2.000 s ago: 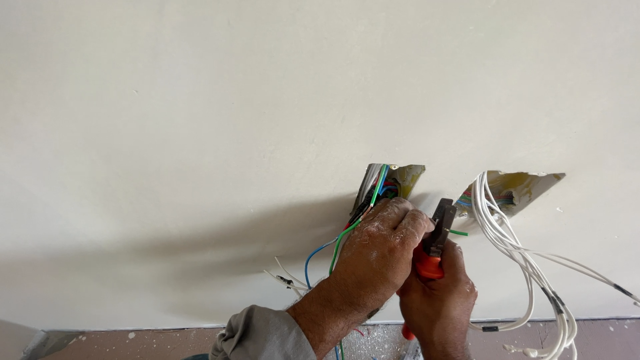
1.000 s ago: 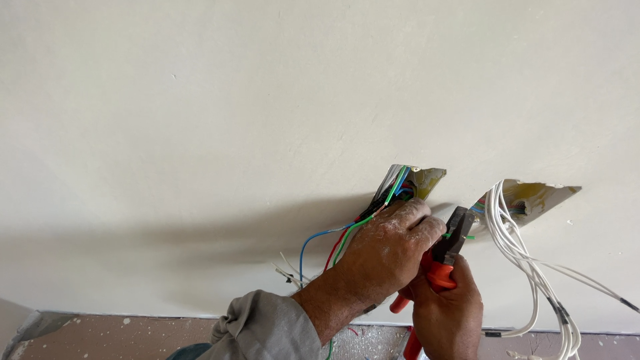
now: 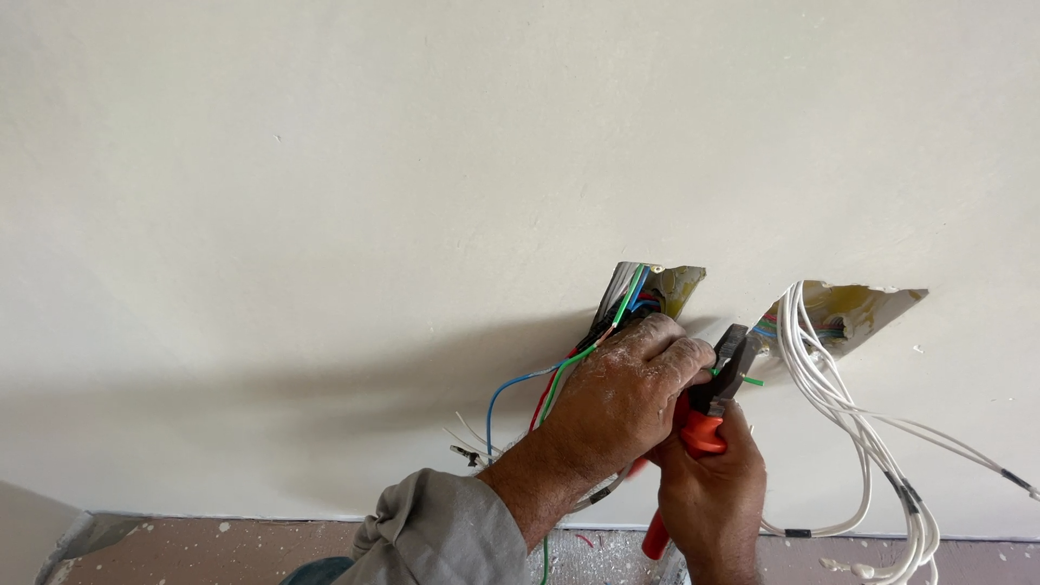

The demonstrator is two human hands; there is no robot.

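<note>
My left hand, dusty with white powder, reaches over the lower edge of the left wall box, its fingertips on a green wire close to the plier jaws. In my right hand are combination pliers with red handles. Their dark jaws grip the green wire, whose short end sticks out on the right. Blue, red and green wires hang from the left box beside my left wrist. The green wire's path behind my left fingers is hidden.
A second wall opening lies to the right, with a bundle of white cables hanging from it, some wrapped in black tape. Thin white wire ends stick out left of my left forearm. The paint-spattered floor meets the wall below.
The pliers have tilted further to the right between the first frame and now, and the green wire stays between their jaws. My left hand remains beside them.
</note>
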